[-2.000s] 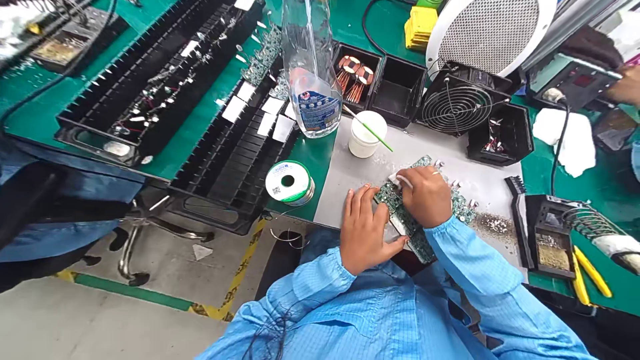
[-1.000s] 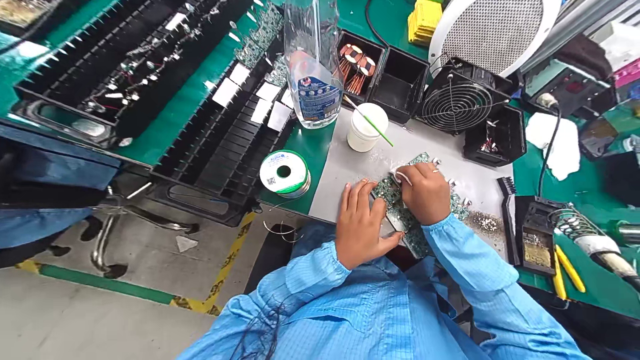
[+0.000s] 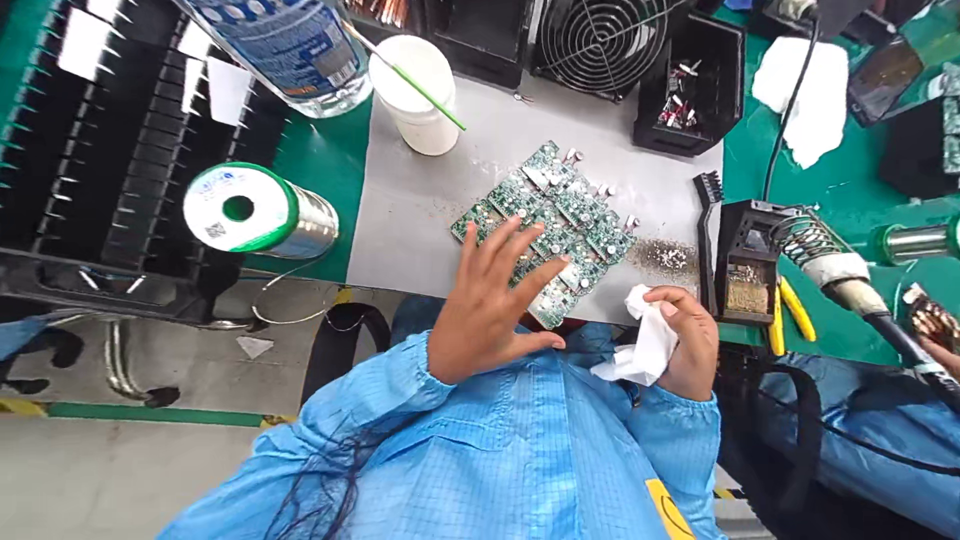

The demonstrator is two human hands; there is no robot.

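A panel of green circuit boards [image 3: 559, 217] lies at a slant on the grey mat [image 3: 405, 247], with small parts standing along its upper right edge. My left hand [image 3: 499, 300] is over the panel's lower left part, fingers spread, holding nothing; whether its fingertips touch the boards I cannot tell. In my right hand [image 3: 686, 337], to the right of the panel and nearer my body, is a crumpled white wipe [image 3: 649, 345], pinched between thumb and fingers. Pale and dark debris [image 3: 667, 256] is scattered on the mat by the panel's right corner. A black brush [image 3: 707, 232] lies farther right.
A white pot [image 3: 424, 112] with a green stick across it, a clear bottle [image 3: 300, 56] and a solder spool [image 3: 259, 210] stand left. Behind are a fan [image 3: 600, 41] and a parts bin [image 3: 690, 90]. Right are a soldering iron [image 3: 844, 277], yellow-handled tool [image 3: 787, 319] and another person's hand [image 3: 941, 352].
My right hand has come off the boards and moved right, toward my body, with the white wipe in it. The fingers of my left hand have spread. The view has shifted.
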